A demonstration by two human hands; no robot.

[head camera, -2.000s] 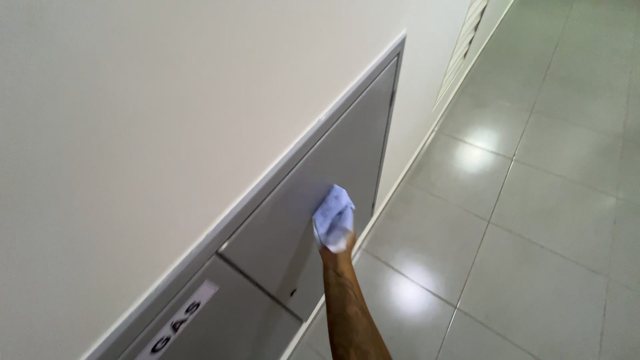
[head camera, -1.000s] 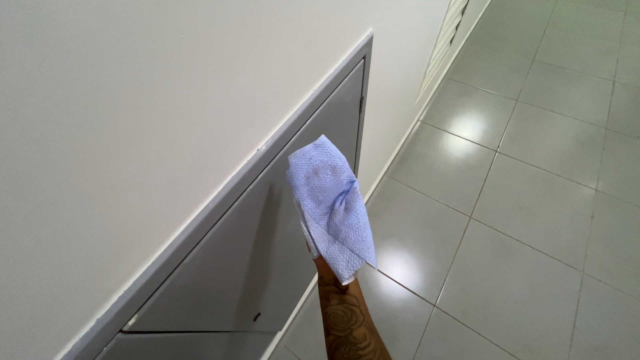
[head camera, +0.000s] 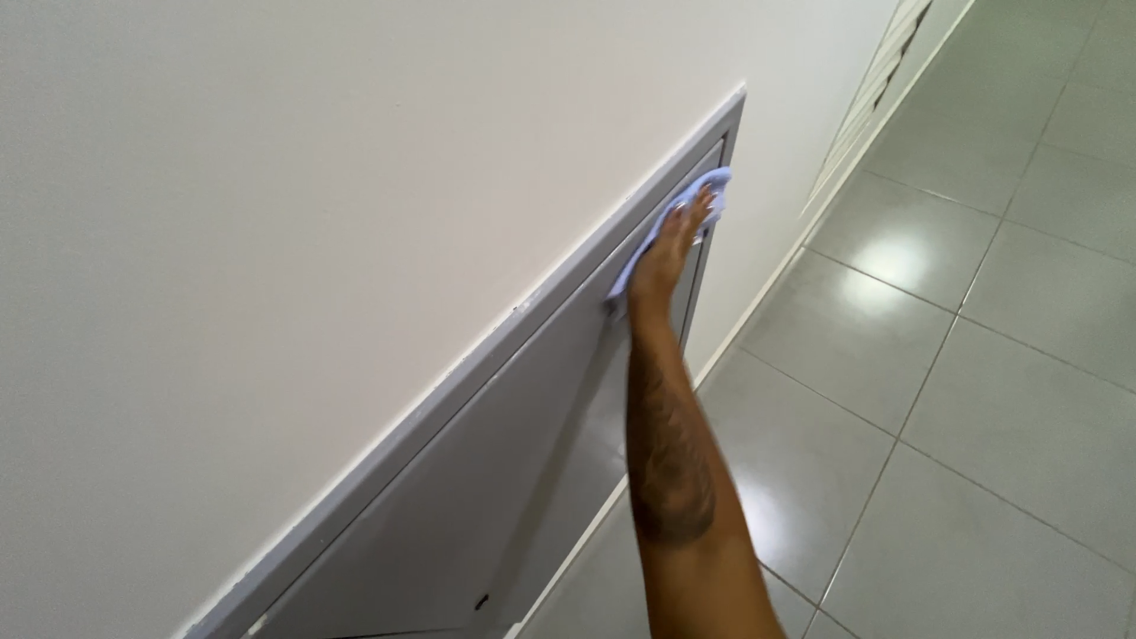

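Note:
My right hand (head camera: 672,250) presses a light blue cloth (head camera: 635,266) flat against the upper far corner of a grey cabinet door (head camera: 497,461) set in the wall. The fingers lie extended over the cloth, which pokes out above the fingertips and along the left side of the palm. A grey frame (head camera: 461,377) with chipped edges surrounds the door. Low on the door is a small dark keyhole or latch (head camera: 482,603). My left hand is out of view.
A pale wall (head camera: 293,222) surrounds the cabinet. White louvres (head camera: 874,98) sit low in the wall farther along. Glossy grey floor tiles (head camera: 1003,373) extend on the right, meeting the wall at a light skirting edge (head camera: 754,306).
My right hand has moved up the door to its far top corner with the cloth. One second ago the cloth hung spread over the hand; now it lies pressed beneath the palm.

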